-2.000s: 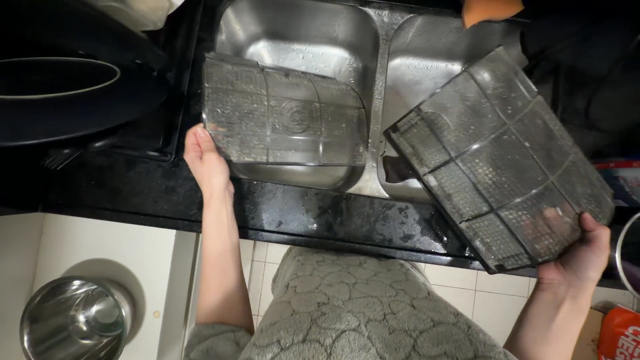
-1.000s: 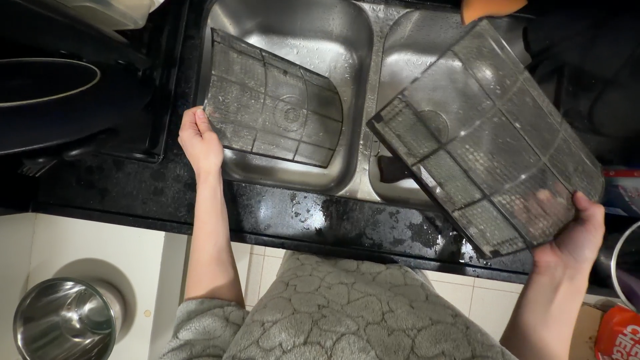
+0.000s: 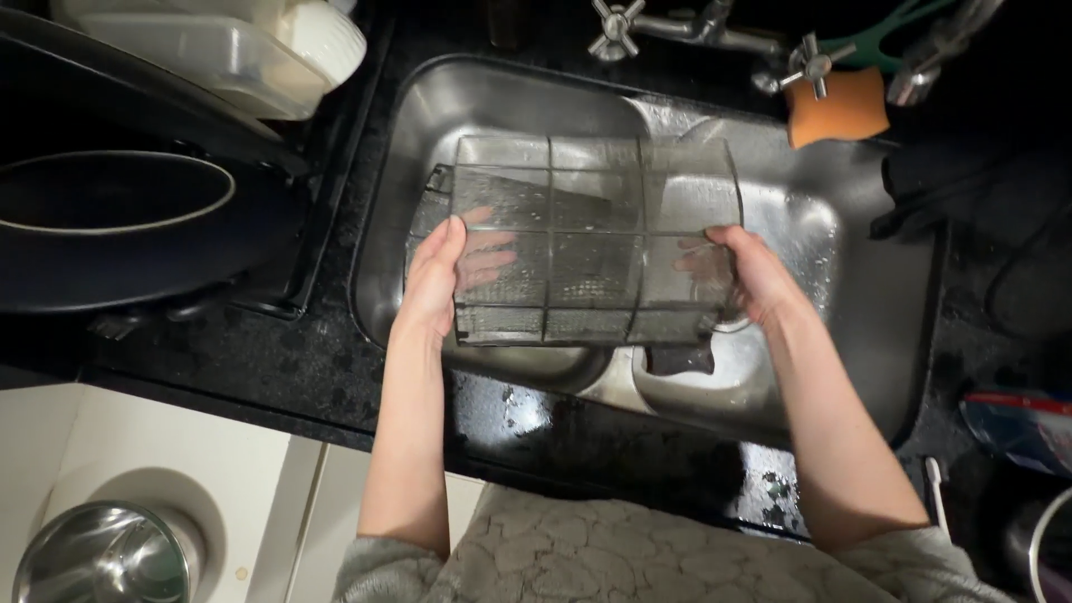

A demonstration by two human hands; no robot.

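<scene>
A curved mesh filter panel with a grid frame (image 3: pixel 595 201) is held level over the double sink, its fine mesh see-through. My left hand (image 3: pixel 444 272) grips its left edge, thumb on top and fingers visible through the mesh. At the right edge my right hand (image 3: pixel 741 268) holds it the same way. Beneath, partly hidden, a second mesh panel (image 3: pixel 431 201) lies in the left basin. A dark sponge-like piece (image 3: pixel 682 358) rests by the near edge of the right basin (image 3: pixel 871 335).
Taps (image 3: pixel 618 32) and an orange sponge (image 3: pixel 837 109) are behind the sink. Dark pans (image 3: pixel 126 268) and a plastic container (image 3: pixel 209 59) stand left. A steel bowl (image 3: pixel 105 557) sits lower left. A toothbrush-like item (image 3: pixel 936 494) lies right on the wet black counter.
My left hand has let go of the panel in the left basin and now holds the other panel with my right hand. That panel has moved left from over the right basin. The view has shifted.
</scene>
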